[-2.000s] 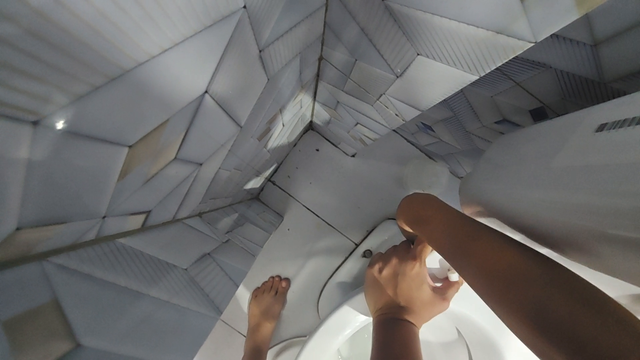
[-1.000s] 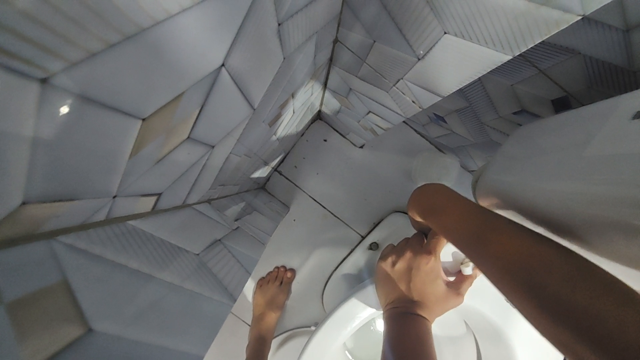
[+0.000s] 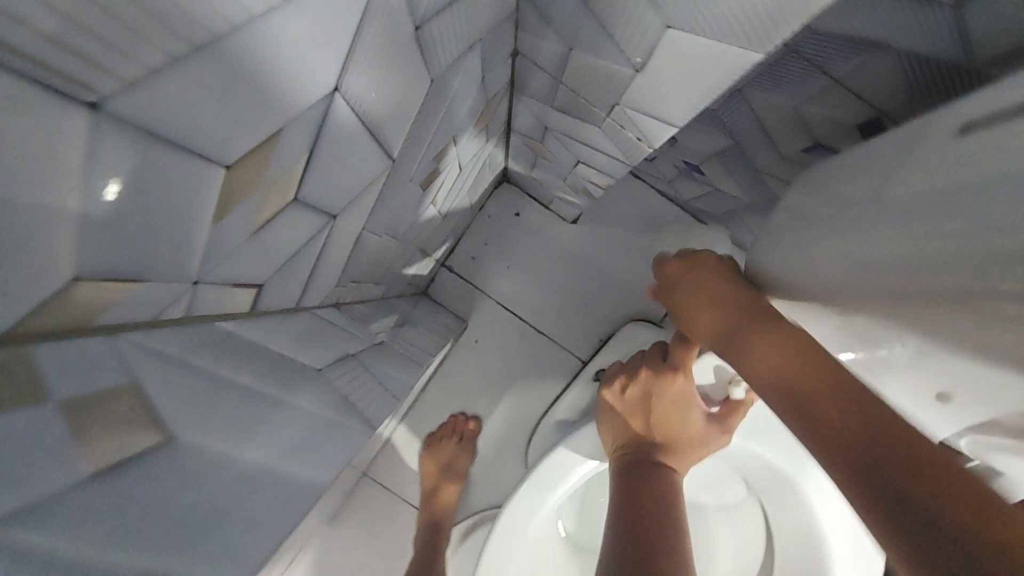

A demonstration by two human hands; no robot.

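Observation:
My left hand (image 3: pixel 660 404) reaches over the back of a white ceramic toilet bowl (image 3: pixel 552 504), its fingers bent down over the rear rim and their tips hidden. Its thumb is beside a small white fitting (image 3: pixel 736 388); whether it grips this is unclear. My right hand (image 3: pixel 700 296) is just beyond the left, with fingers curled down near the rear edge of the toilet. What it holds, if anything, is hidden. The right forearm crosses above the bowl's right side. A small dark round fitting (image 3: pixel 599 375) shows on the rim, left of my left fingers.
A bare foot (image 3: pixel 448 456) stands on the pale tiled floor (image 3: pixel 512 360) left of the bowl. Walls of angular patterned tiles (image 3: pixel 272 184) meet in a corner ahead. A large white smooth ceramic body (image 3: pixel 896 216) rises at the right, close to my right hand.
My right hand has moved slightly forward, away from my left hand, and more of its curled fingers shows. My left hand remains at the back of the bowl.

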